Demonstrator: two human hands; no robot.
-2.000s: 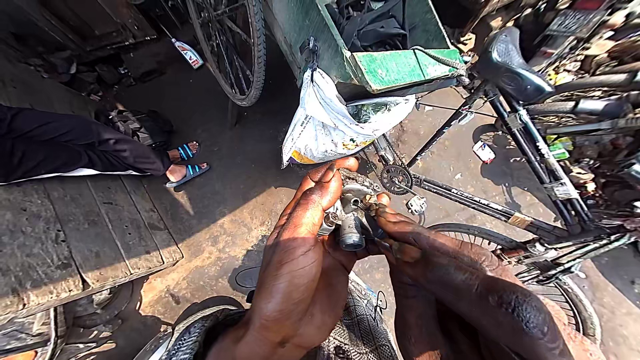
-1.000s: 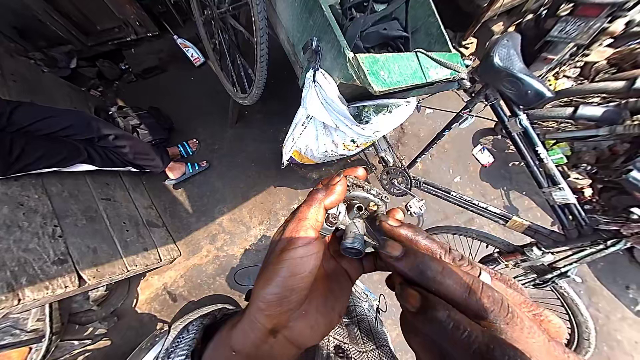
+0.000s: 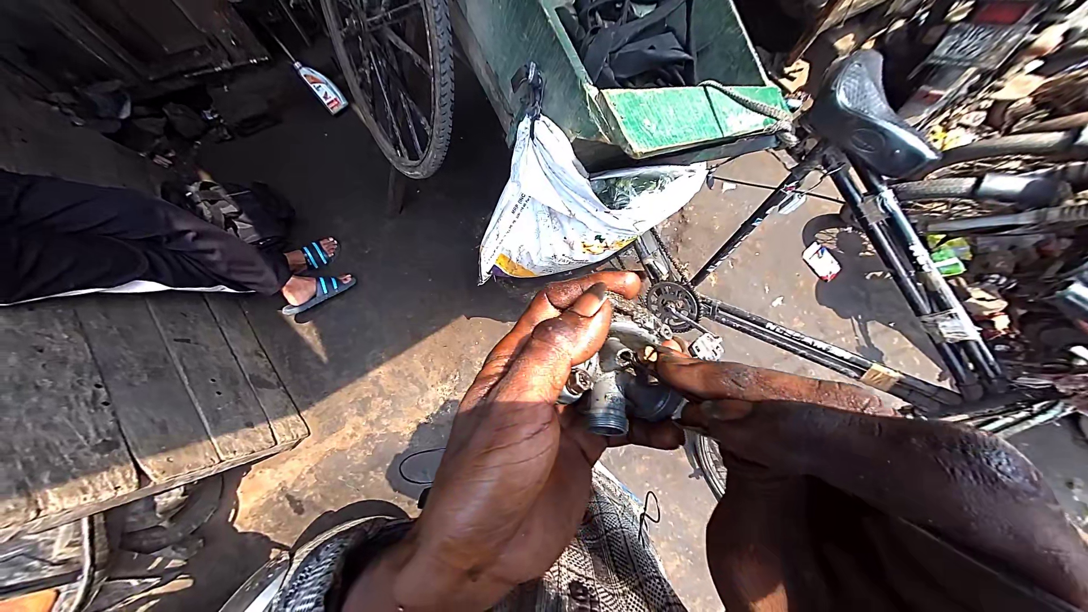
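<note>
A small metal carburetor (image 3: 609, 399) with a ribbed round outlet lies in my left hand (image 3: 514, 425), whose thumb and fingers wrap its left side and underside. My right hand (image 3: 790, 425) meets it from the right. Its thumb and forefinger tips pinch at a small brass-coloured piece (image 3: 650, 353) on the upper right of the body; whether that piece is loose or fitted cannot be told. A dark rounded part (image 3: 653, 398) sits beside the outlet, partly covered by the right fingers. Patterned cloth (image 3: 595, 544) shows below the hands.
A cargo tricycle with a green box (image 3: 697, 119), a hanging white sack (image 3: 552, 212) and a black saddle (image 3: 875, 115) stands ahead. At left, a person's sandalled feet (image 3: 319, 272) extend past a wooden platform (image 3: 170, 391). A bottle (image 3: 321, 87) lies on the ground; scrap is piled at right.
My right hand's fingers have closed in on the carburetor's upper right side, after standing slightly lower and farther off one second ago. My left hand has kept its hold.
</note>
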